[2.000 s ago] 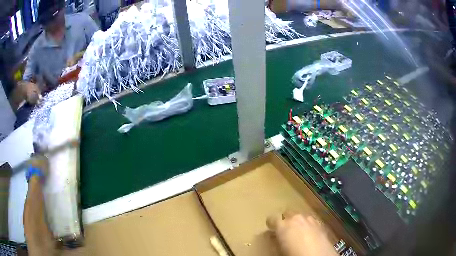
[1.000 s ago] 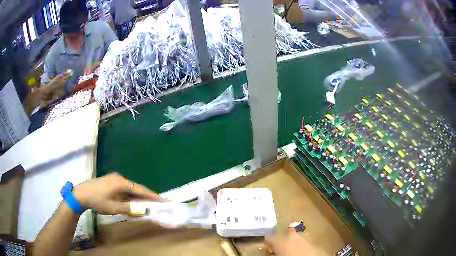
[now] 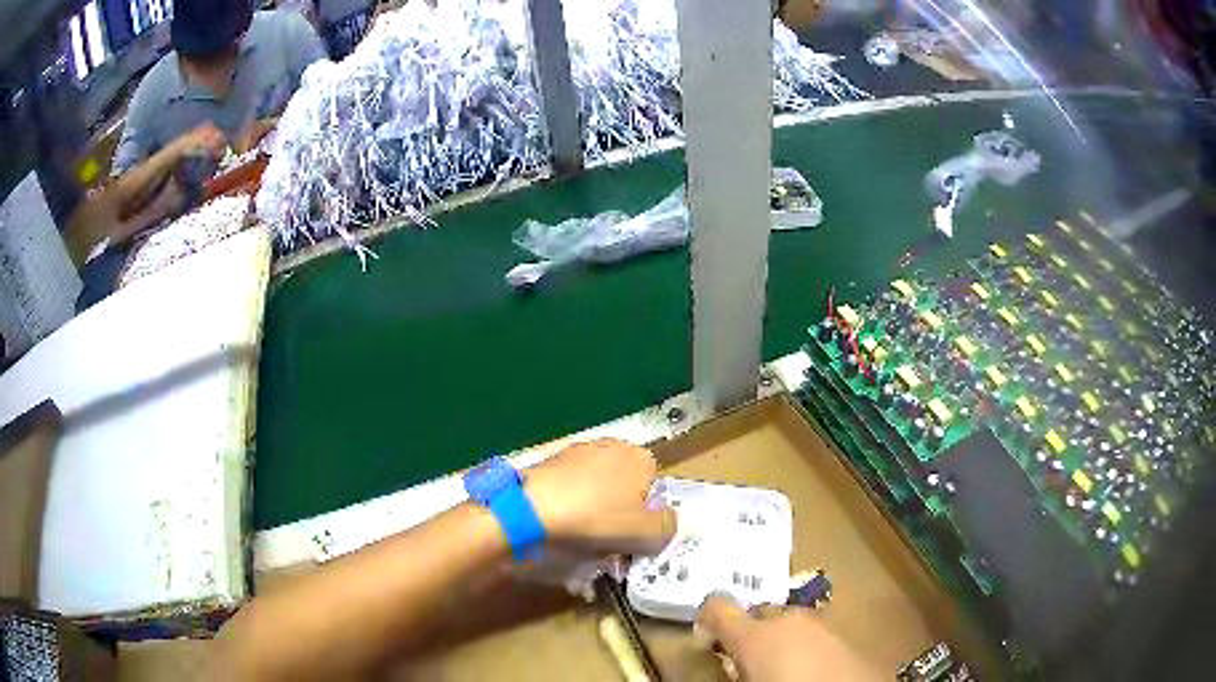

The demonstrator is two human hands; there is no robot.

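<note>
A white square housing shell [image 3: 727, 540] with rounded corners lies over the brown parts carton [image 3: 827, 466], slots showing inside. My left hand [image 3: 600, 500], with a blue band on the wrist, holds its left side. My right hand [image 3: 787, 645] is at its lower edge, thumb on the rim, partly cut off by the bottom of the picture. A small dark part [image 3: 810, 588] shows at the shell's right side, by my right fingers. Clear bag plastic shows under my left hand, mostly hidden.
A green conveyor [image 3: 440, 386] carries bagged cords [image 3: 600, 237] and another housing [image 3: 796, 200]. A grey post [image 3: 727, 213] stands ahead. The PCB stack [image 3: 987, 400] is at right, a white board [image 3: 147, 400] at left. A pale handle [image 3: 622, 650] lies below. Beyond are a cord heap [image 3: 414, 113] and a person [image 3: 220, 93].
The shell came into the carton area in my left hand, which has moved right from the white board onto the shell's side. The bagged cords on the conveyor have shifted right in view.
</note>
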